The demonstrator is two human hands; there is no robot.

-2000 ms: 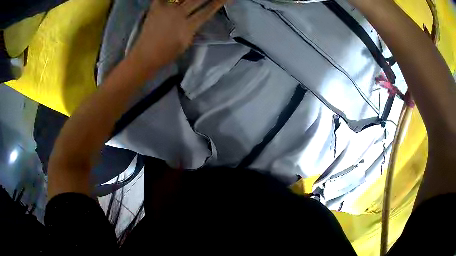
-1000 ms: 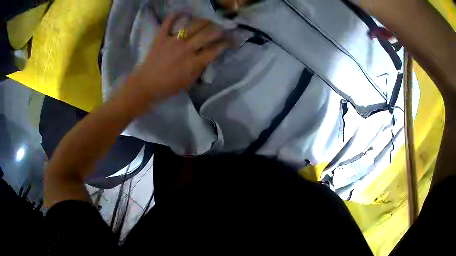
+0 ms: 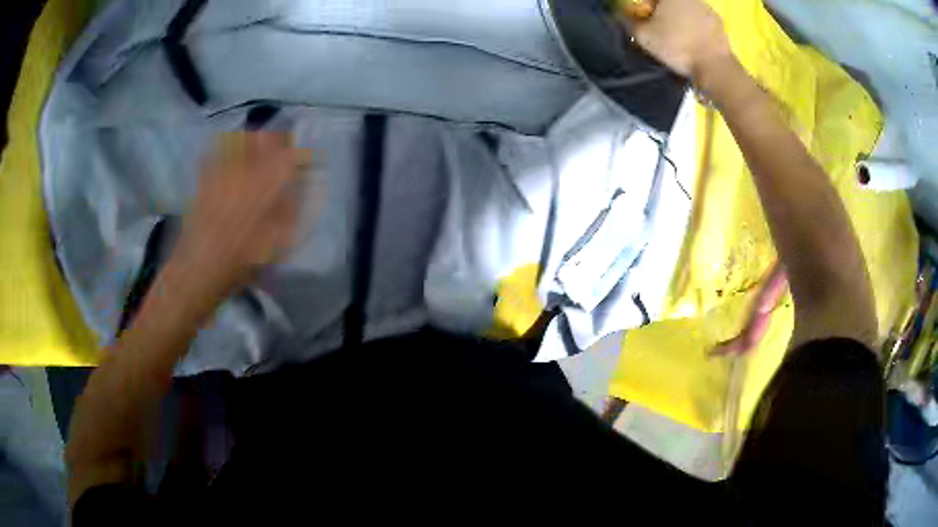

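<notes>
A garment lies with its pale grey side up, crossed by dark seam strips. My right hand grips the handle of a steam iron at the top centre-right. The iron's dark pointed plate with pale rim lies over the garment's upper right part. My left hand is blurred over the left half of the garment; whether its fingers hold cloth cannot be told.
A yellow cloth covers the table under and around the garment. Pink wrapping and a tan hose hang beside my right forearm. A white roll lies at the right edge. Tiled floor shows at the bottom.
The view has shifted right. The iron now shows clearly at the garment's right part with my right hand on it. My left hand has moved lower over the cloth. The garment's left part lies more spread.
</notes>
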